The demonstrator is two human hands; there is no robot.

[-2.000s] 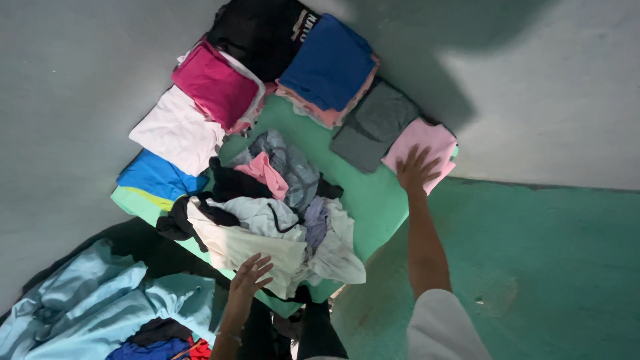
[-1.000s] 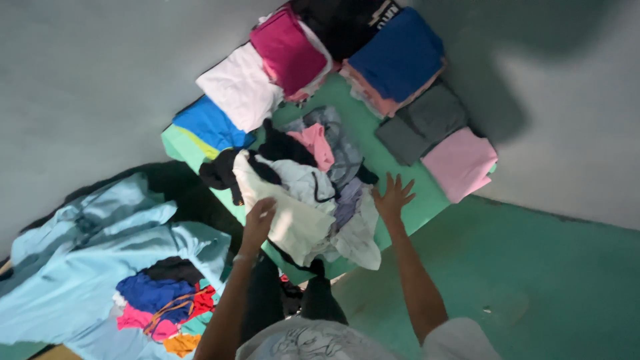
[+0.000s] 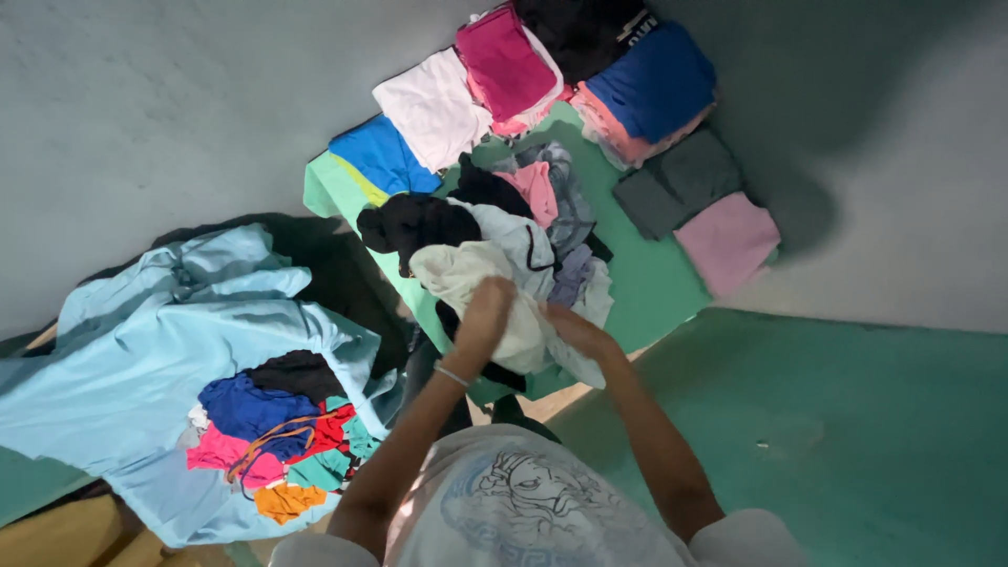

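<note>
A cream garment (image 3: 516,335) lies bunched at the near edge of the green table (image 3: 657,287), partly raised between my hands. My left hand (image 3: 490,311) is closed on its upper middle, the fingertips hidden in the cloth. At its right side, my right hand (image 3: 576,329) grips the fabric edge, blurred by motion. Just beyond are a pale garment with dark trim (image 3: 516,236), a black garment (image 3: 421,224), a pink cloth (image 3: 535,189), a grey-blue garment (image 3: 568,205) and a lavender cloth (image 3: 573,276), all in one loose heap.
Folded clothes line the table's far side: blue (image 3: 386,157), white (image 3: 433,106), magenta (image 3: 508,59), black (image 3: 579,31), navy (image 3: 657,79), dark grey (image 3: 681,181) and pink (image 3: 728,240). At left, a light blue cloth (image 3: 173,339) bears small coloured garments (image 3: 260,409). Walls stand behind.
My right hand has moved from the folded pink cloth to the heap and taken hold of the cream garment. My left hand now grips it too, and the garment is more bunched. The view has shifted.
</note>
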